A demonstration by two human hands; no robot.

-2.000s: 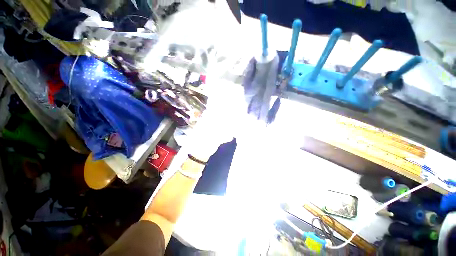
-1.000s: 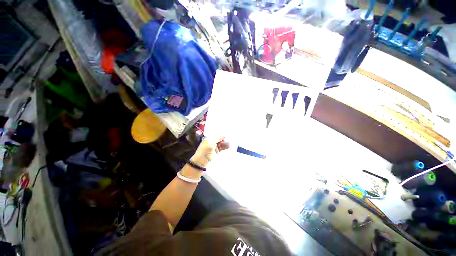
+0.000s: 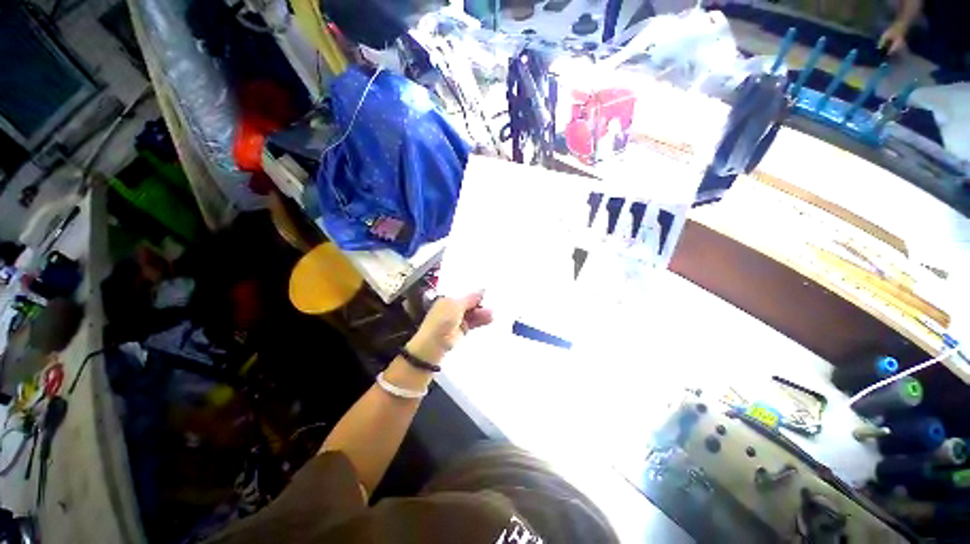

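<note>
My left hand point(image 3: 453, 321), with a black and a white band at the wrist, pinches the lower left corner of a white spec sheet point(image 3: 511, 228). The sheet is overexposed and tilted up. A row of small dark trouser-like shapes shows on its right part, with one more below. A short narrow navy strip point(image 3: 541, 336) lies on the bright white table point(image 3: 500, 383), just right of my left hand. My right hand is not in view.
A sewing machine point(image 3: 755, 457) is at the lower right, with thread cones point(image 3: 912, 435) beyond. A blue peg stand point(image 3: 840, 112) is at the upper right. Blue cloth point(image 3: 394, 159) and a yellow stool point(image 3: 325, 278) are at left. Another person's hand point(image 3: 896, 38) shows at top right.
Two seconds ago my left hand was farther forward, by a dark navy piece in glare. It is now nearer, holding the sheet, as one second ago. The view has swung left.
</note>
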